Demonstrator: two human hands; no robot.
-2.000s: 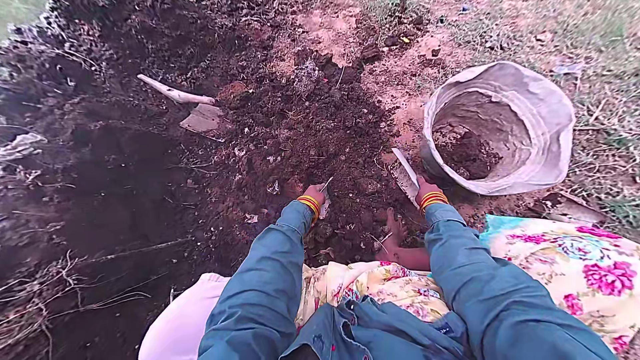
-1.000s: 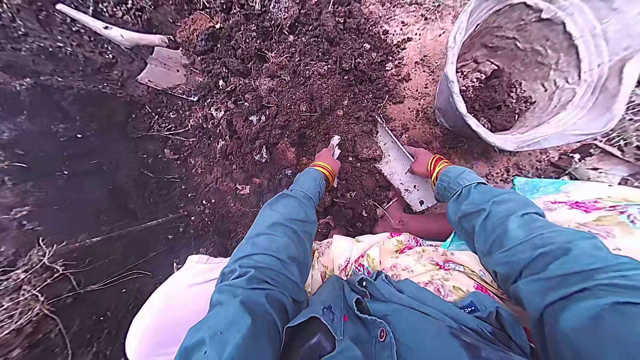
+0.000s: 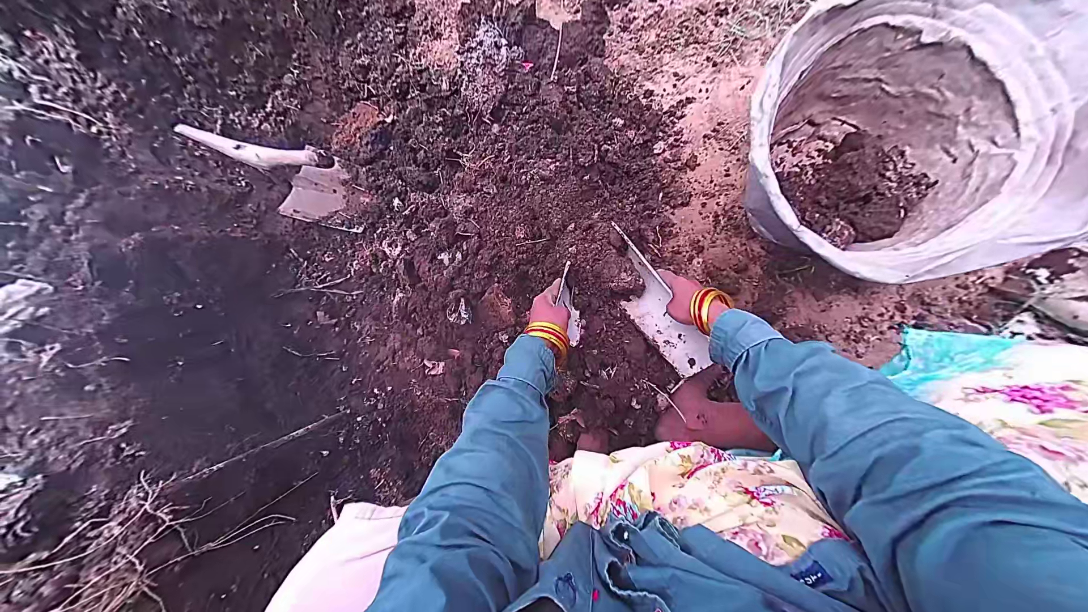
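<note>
Red and yellow bangles ring both wrists. My left hand (image 3: pixel 552 313) grips a small, thin plate (image 3: pixel 571 310), held on edge, of a material I cannot tell. In my right hand (image 3: pixel 682 297) is a larger pale, bent sheet (image 3: pixel 667 327) with dirt on it, angled over the soil. Dark crumbly soil (image 3: pixel 527 195) lies in front of and between the hands. The fingers are partly hidden by the plates. A bare foot (image 3: pixel 710 416) shows just below the larger sheet.
At upper right stands a wide whitish fabric-like container (image 3: pixel 901 263) with dark soil inside. A hand tool with a wooden handle (image 3: pixel 246 151) and a broad metal blade (image 3: pixel 319 194) lies on the soil at upper left. Dry roots and twigs (image 3: pixel 136 527) spread at lower left.
The view has shifted between frames. Both hands still hold their plates; the larger sheet's broad face shows more than it did two seconds ago.
</note>
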